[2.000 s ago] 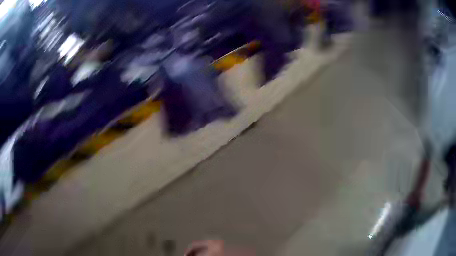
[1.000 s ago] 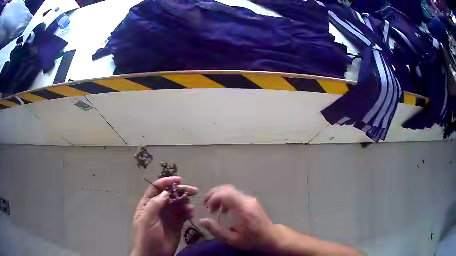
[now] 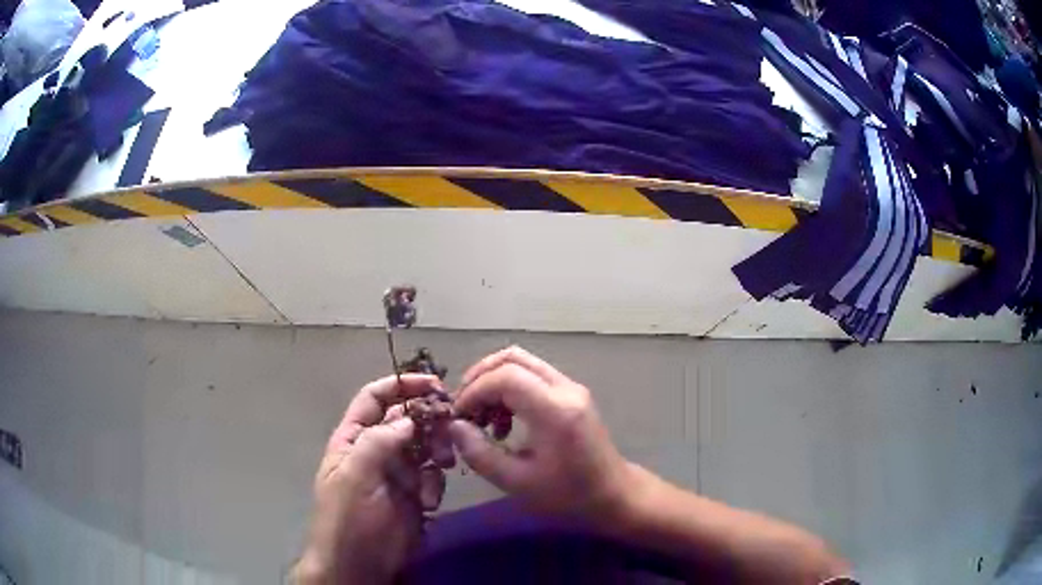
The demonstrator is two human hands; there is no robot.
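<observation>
A knobbly brown cluster (image 3: pixel 430 414) on thin stems is held low in front of me. One small clump stands above my fingers on a thin stem, and darker bits lie between my hands. My left hand (image 3: pixel 383 457) is bare and pinches the cluster between thumb and fingers. My bare right hand (image 3: pixel 528 423) touches the cluster's right side, with thumb and fingertips close around brown bits there. How firmly the right fingertips hold them is hard to tell.
A low white partition edged with yellow-black tape (image 3: pixel 400 191) runs across ahead. Purple cloth (image 3: pixel 503 97) is heaped behind it. Striped purple pieces (image 3: pixel 880 229) hang over the edge at right. Pale tiled floor (image 3: pixel 743 446) lies below.
The blurred aisle view has given way to a steady one. Since a second ago, my right hand has moved left onto the cluster, and the stemmed clump has shifted right and up.
</observation>
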